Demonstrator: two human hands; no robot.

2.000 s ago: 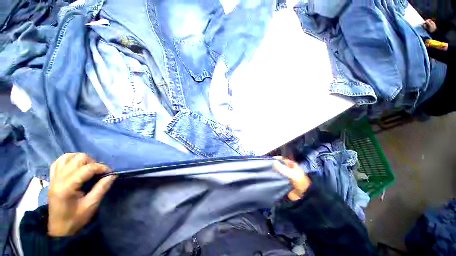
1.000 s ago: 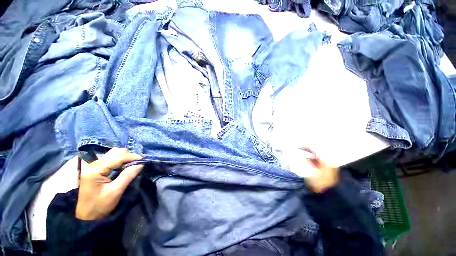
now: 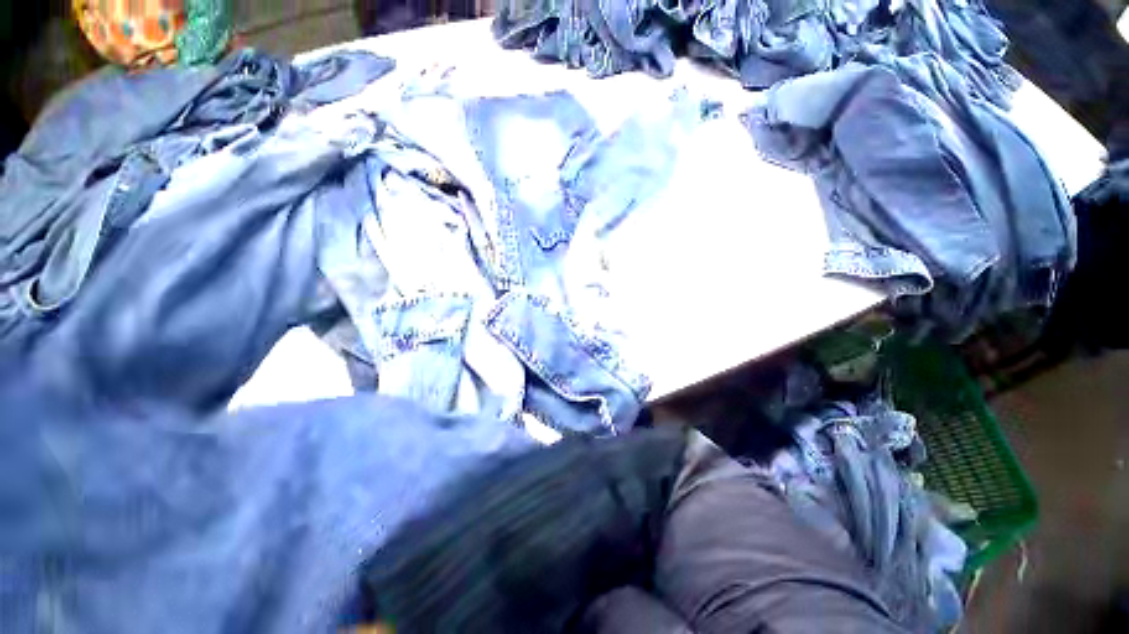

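Observation:
The blue denim garment point(image 3: 248, 508), blurred, spreads across the lower left in front of me. A dark sleeve point(image 3: 532, 533) reaches over its right part towards the lower left. A small skin-coloured sliver shows at the bottom edge beside the sleeve, probably my right hand point(image 3: 367, 628); its fingers and any grip are cut off. My left hand is not visible; the cloth and the picture's edge may hide it. I see no tool.
More denim garments point(image 3: 532, 186) lie on the white table point(image 3: 731, 273). Another denim pile point(image 3: 916, 161) hangs over the table's right edge. A green crate point(image 3: 978, 458) with denim beside it stands on the floor at right. Patterned orange cloth point(image 3: 130, 31) shows at upper left.
The garment has moved left and is no longer seen stretched between two hands. My left hand has gone from view; my right arm has swung left across my lap. The view has shifted.

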